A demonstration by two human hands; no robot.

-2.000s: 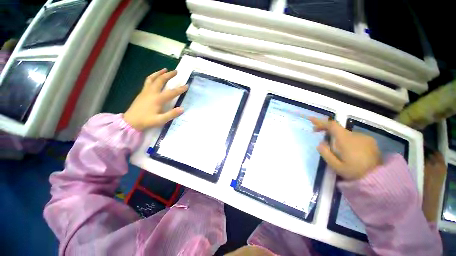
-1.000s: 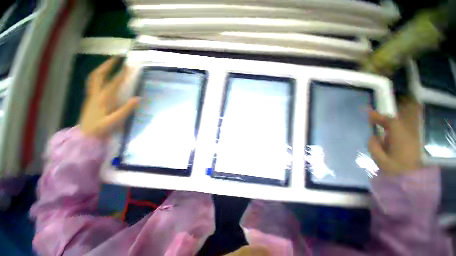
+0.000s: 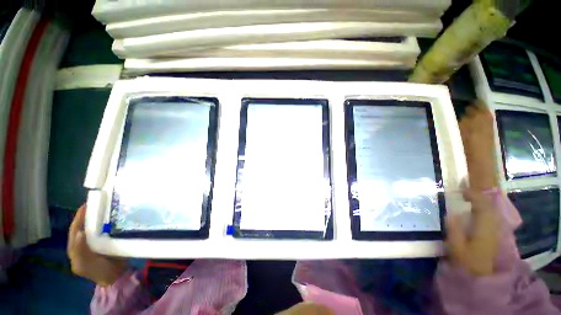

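Note:
A white foam tray lies in front of me, holding three black-bordered tablets side by side. The left tablet and middle tablet show bright, glaring screens and have blue tabs at their lower left corners. The right tablet has a greyer screen with faint marks. Clear film shines over the screens. My left hand is closed around the tray's lower left corner, partly hidden by it. My right hand is blurred at the tray's lower right edge; its grip is unclear.
Stacked white trays stand beyond. A side stack with a red layer is at left. A yellowish wrapped post slants at upper right. Neighbouring trays hold tablets at right. Another hand, apparently another person's, is beside the tray.
The tray now appears level and further left. My left hand went from its upper left side to the lower left corner. My right hand left the middle screen and moved down the right edge.

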